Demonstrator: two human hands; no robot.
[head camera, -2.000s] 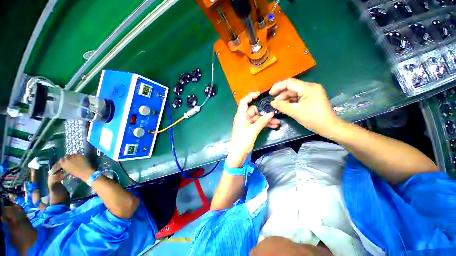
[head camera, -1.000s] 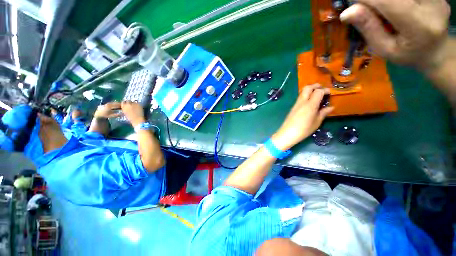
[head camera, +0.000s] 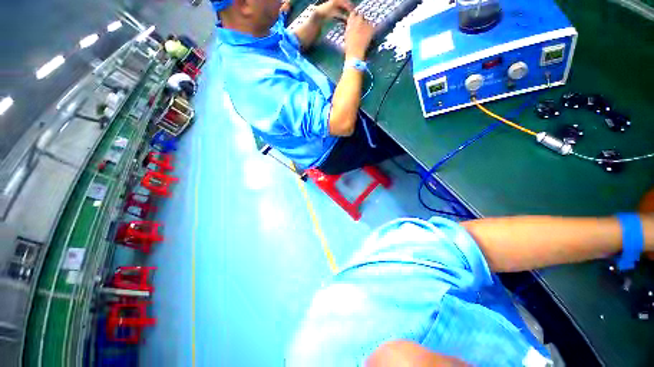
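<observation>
My left forearm reaches to the right edge, with a blue wristband at the wrist. The left hand is cut off by that edge, so its grip is hidden. My right hand is not in view. Dark parts (head camera: 643, 303) lie partly cut off at the right edge, just below my wrist. Several loose black parts (head camera: 571, 134) lie on the green bench (head camera: 502, 172) above my forearm. A sliver of the orange press (head camera: 648, 201) shows at the right edge; its nest and handle are out of view.
A blue controller box (head camera: 495, 61) with a clear cylinder (head camera: 479, 14) stands at top right. Its orange line leads to a white connector (head camera: 553, 143). A blue tube (head camera: 462, 147) loops over the bench edge. A person in blue (head camera: 280, 93) works beside a tray. Red stools stand on the floor.
The view has swung left, moving the box and loose parts to the right. The press is almost out of frame. Both hands, visible one second ago, have left the picture.
</observation>
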